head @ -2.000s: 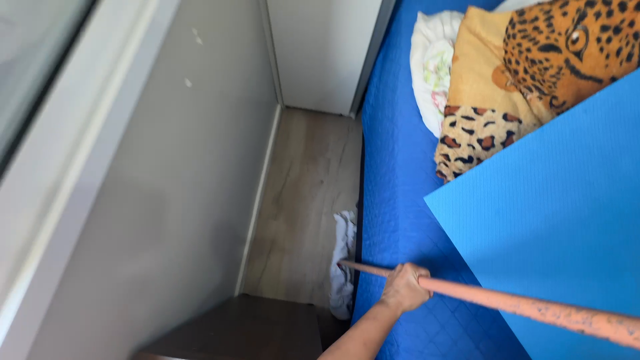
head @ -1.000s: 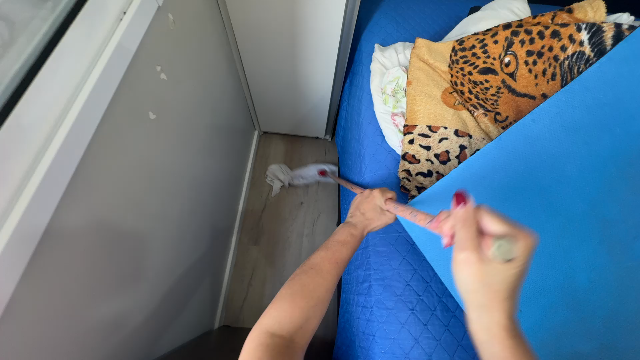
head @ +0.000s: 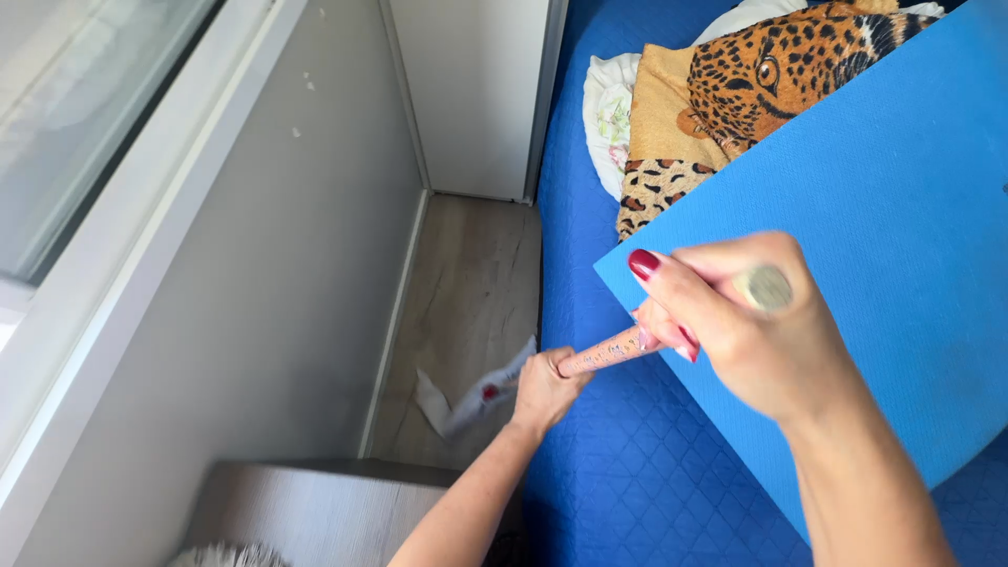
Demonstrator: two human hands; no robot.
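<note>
My right hand [head: 732, 323] is closed around the top end of a long pinkish pole [head: 606, 354], whose pale tip shows above the fist. Lower down, my left hand [head: 547, 390] grips the same pole. At the pole's far end a light cloth [head: 472, 409], blurred, lies on the wood-look floor [head: 465, 276] between the grey wall and the bed. A red spot shows on the pole's head by the cloth; how the cloth is attached cannot be told.
At right stands a bed with a blue quilted cover [head: 583, 472], bearing a blue mat [head: 827, 197] and a leopard-print blanket [head: 756, 87]. A grey wall [head: 276, 260] with a window frame is at left, a white panel [head: 472, 94] ahead, a wooden furniture top [head: 307, 512] below.
The cloth has moved back toward me along the floor since one second ago. My right hand, out of view two seconds ago, is now on the pole's upper end.
</note>
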